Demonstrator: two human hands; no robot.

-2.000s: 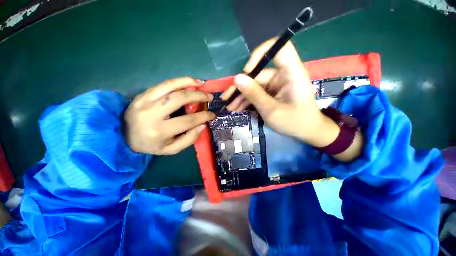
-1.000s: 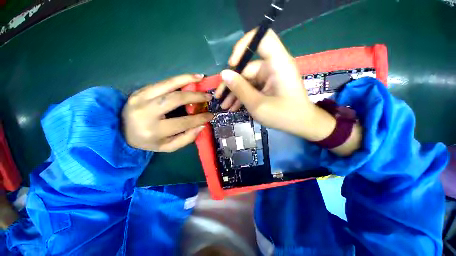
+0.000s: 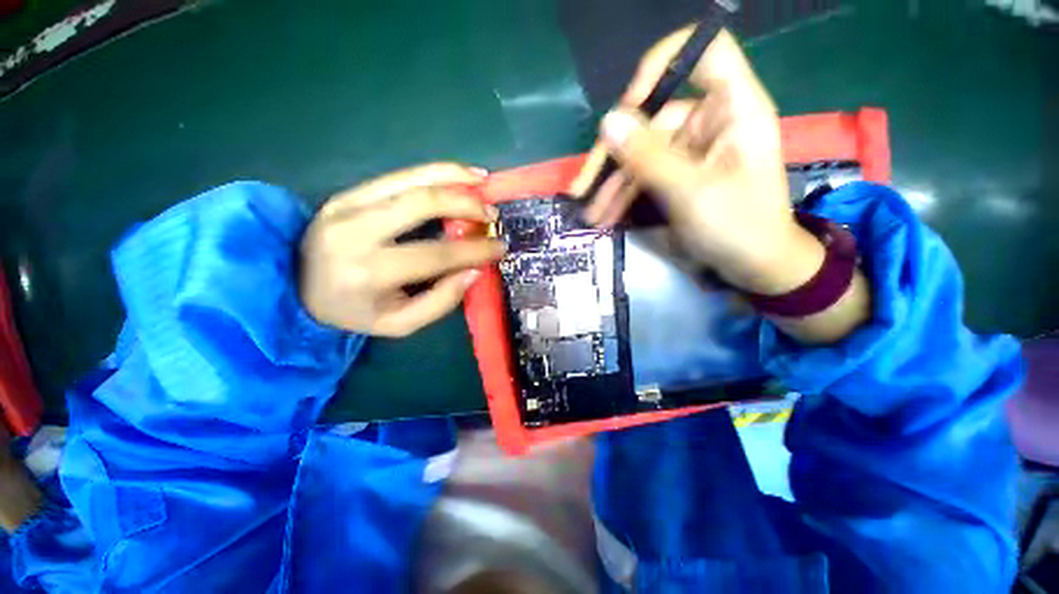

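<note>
The tablet assembly lies open inside the red foam tray, with the mainboard at its left end. My left hand is at the tray's upper left corner, fingertips on the rim and the board's edge; a tiny amber piece partly shows between the fingers. My right hand holds the black tweezers over the tablet's upper part, the tips pointing down left near the board's top edge. The tips are blurred, and I cannot tell whether they hold anything.
The green bench has a chipped edge at the upper left. Black sheets lie beyond the tray, beside a pale clear square. Part of another red tray shows at the left edge. A person's pink sleeve shows at the right edge.
My right hand and the tweezers have moved right, away from the board's upper left corner, uncovering more of the board. My left hand stays at the corner, with only a slight shift.
</note>
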